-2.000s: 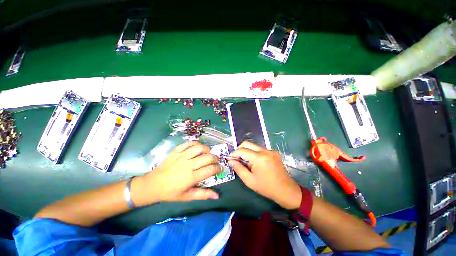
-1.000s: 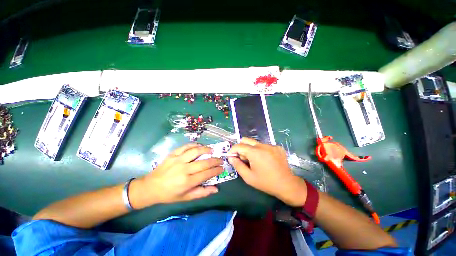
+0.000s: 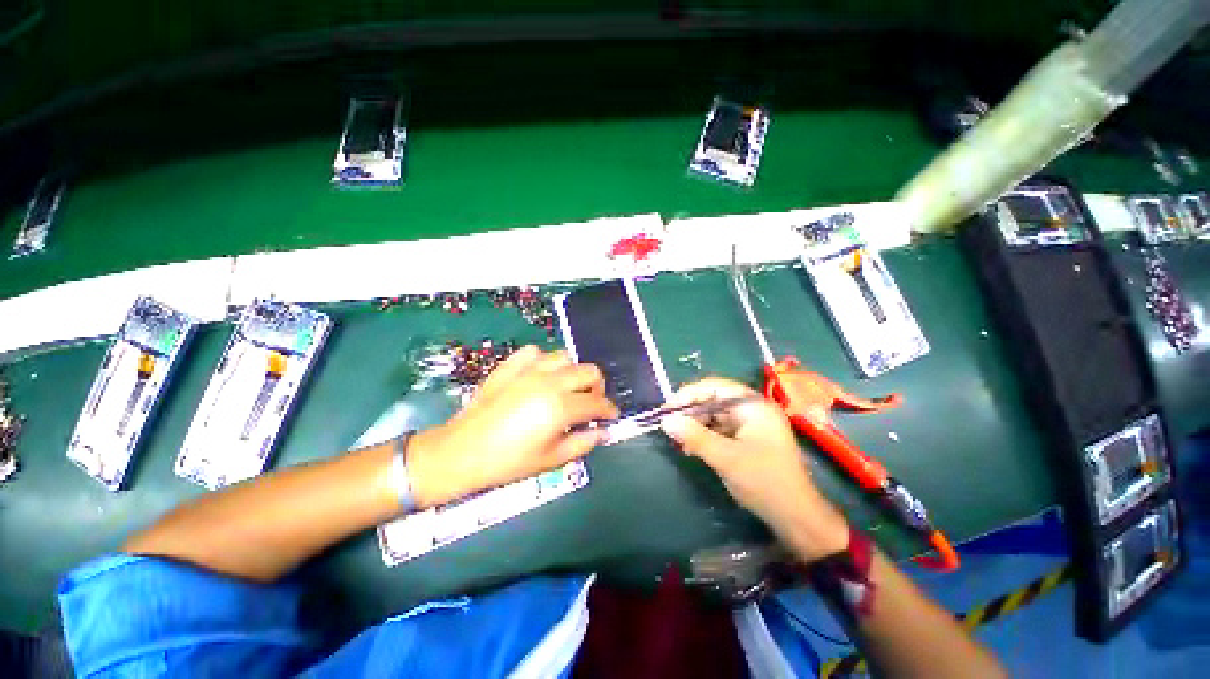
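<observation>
A white-edged open phone unit (image 3: 484, 515) lies at a slant on the bench, partly hidden under my left hand (image 3: 520, 422) and wrist. My left fingertips are bent together beyond the phone's upper right end, at the tip of thin tweezers; whether they pinch a small part is too small to tell. My right hand (image 3: 746, 440) holds the tweezers (image 3: 701, 407), which point left towards my left fingertips. A white-bordered dark panel (image 3: 613, 348) lies just beyond the hands.
Small dark and reddish parts (image 3: 467, 361) lie beyond my left hand. Two phone units (image 3: 252, 393) are at left, one (image 3: 865, 308) at right. An orange-red air gun (image 3: 839, 444) lies beside my right hand. A black tray (image 3: 1062, 338) stands far right, a wrapped post (image 3: 1008, 139) behind.
The view has shifted. Both hands have moved off the phone's top end, my right hand further right and turned. The phone shows longer below my left wrist, and the tweezers are now plainly visible.
</observation>
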